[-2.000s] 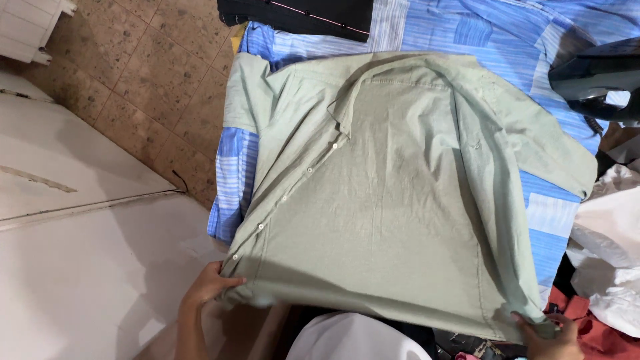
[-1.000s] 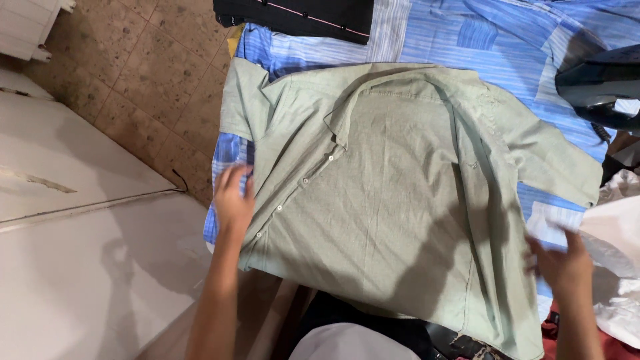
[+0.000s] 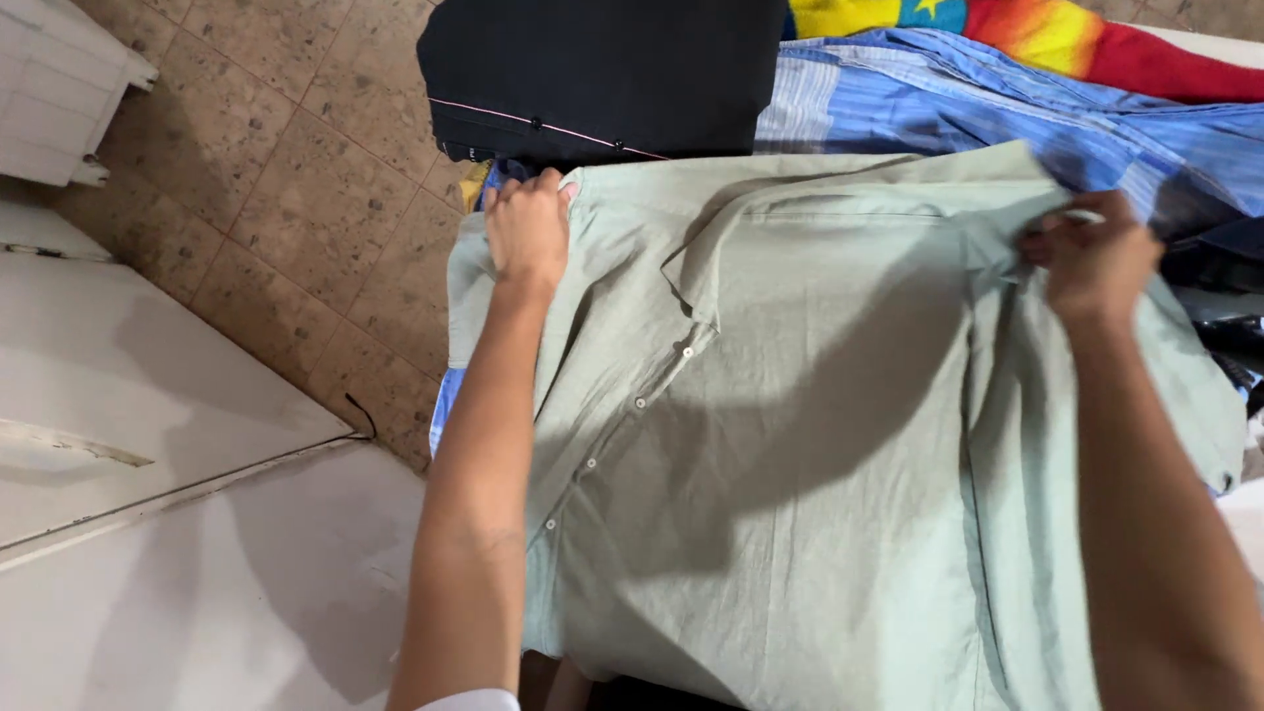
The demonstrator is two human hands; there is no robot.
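Note:
A pale green short-sleeved button shirt (image 3: 810,415) lies spread and unbuttoned, its inner back showing and its collar end away from me. My left hand (image 3: 530,222) grips the cloth at the left shoulder, near the sleeve. At the collar's right side my right hand (image 3: 1096,252) holds a pinch of the cloth; this area is slightly blurred. Small white buttons run down the left front edge. Under the shirt is a blue patterned cloth (image 3: 889,94).
A folded black garment (image 3: 602,69) with buttons lies beyond the shirt. Behind it is a red and yellow cloth (image 3: 1047,39). Dark glossy objects (image 3: 1224,306) sit at the right. White panels (image 3: 148,395) and tiled floor (image 3: 326,178) are on the left.
Both hands have moved from the shirt's hem, past its sides, up to the shoulder and collar. They held the hem at first, then let go, and now grip the upper part.

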